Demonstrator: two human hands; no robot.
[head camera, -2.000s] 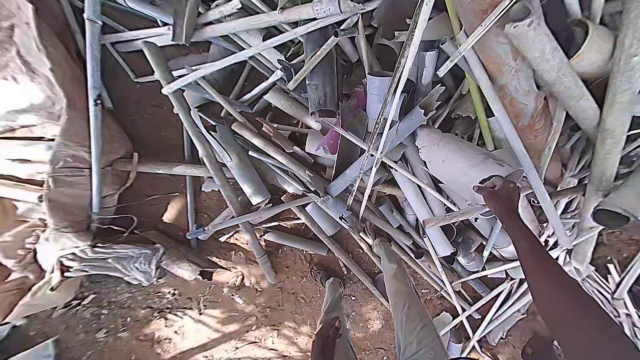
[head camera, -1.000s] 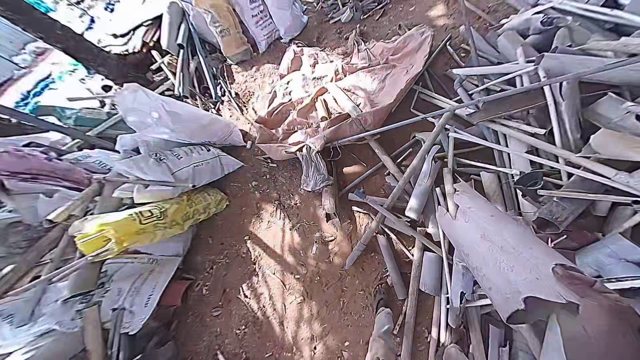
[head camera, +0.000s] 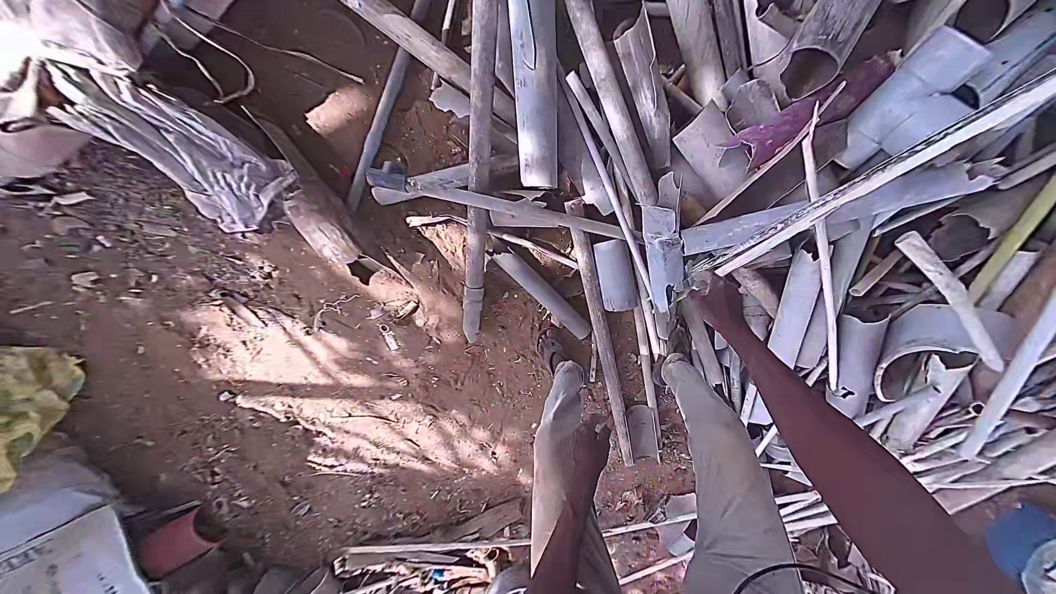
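My right hand (head camera: 716, 304) reaches into a heap of broken plastic pipes, its fingers at the lower end of a long pale split strip (head camera: 874, 181) and close to a short grey pipe piece (head camera: 662, 247). Whether the fingers are closed on the strip is too unclear to tell. My left hand (head camera: 592, 445) hangs in front of my left trouser leg, low over the dirt ground; its fingers are blurred. Near it lies a thin grey pipe (head camera: 602, 355). A magenta broken piece (head camera: 775, 132) rests among the scrap at upper right.
Pipes and split pieces fill the right side and top. A crumpled grey cloth or sack (head camera: 181, 148) lies at upper left beside a wooden-looking pole (head camera: 322, 223). A yellow sack (head camera: 33, 396), a printed white sack (head camera: 74, 553) and a reddish pipe piece (head camera: 177, 540) are at lower left.
The view has swung back from the sacks to the heap at my feet. My right hand, at the heap's right part two seconds ago, is now by the pipe pieces near my feet.
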